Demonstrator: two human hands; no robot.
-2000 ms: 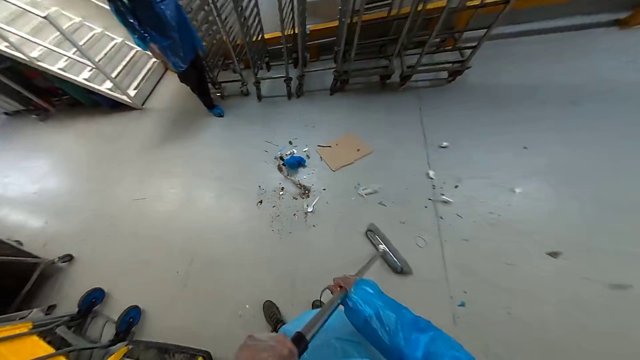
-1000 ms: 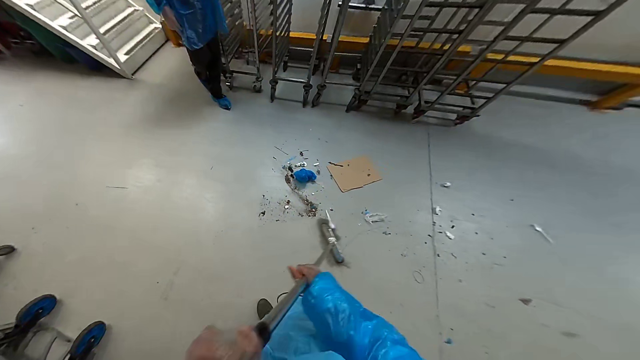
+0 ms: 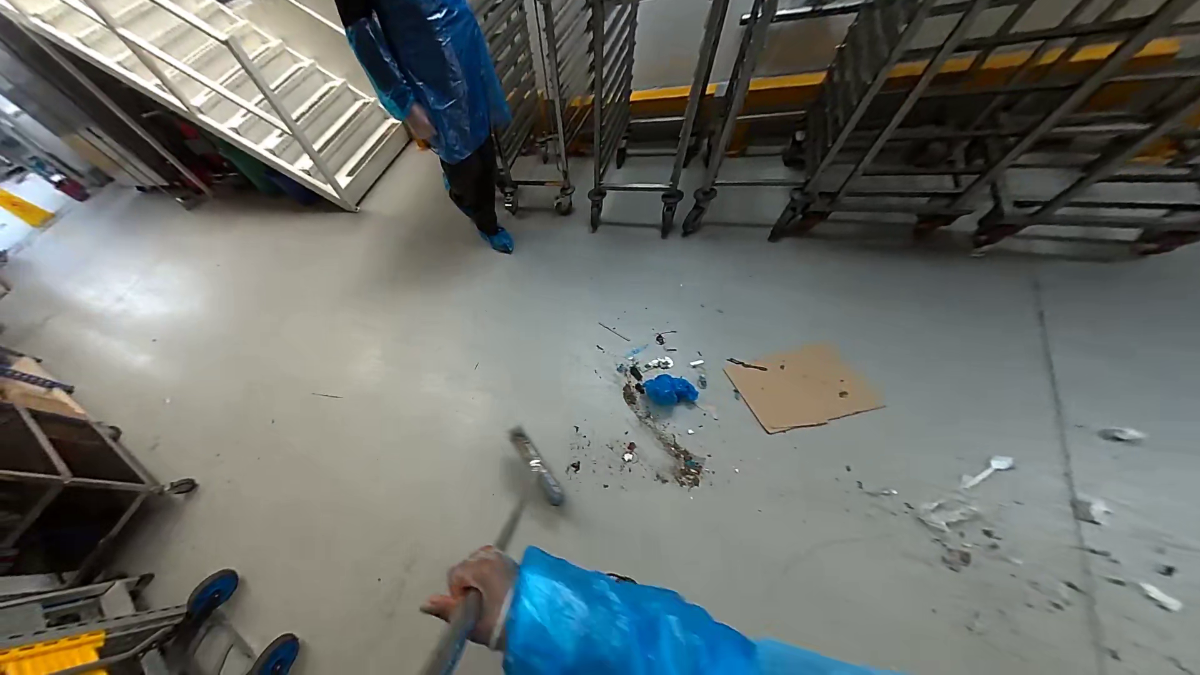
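Observation:
My right hand, in a clear glove and a blue plastic sleeve, is closed around the metal handle of a floor sweeping tool. The tool's narrow head, somewhat blurred, is at floor level left of a pile of dirt and small litter. A crumpled blue plastic piece lies at the top of that pile. Right of it lies a flat piece of brown cardboard. A white plastic utensil and scraps of litter are further right. My left hand is out of view.
Metal rack trolleys on castors stand along the far wall. A person in a blue plastic gown stands beside them, near white metal stairs. At the lower left are a wheeled cart and equipment with blue wheels.
The sweeping tool's head has moved left, from right of the dirt pile to its left side. My left hand, earlier on the handle's upper end, has gone out of view.

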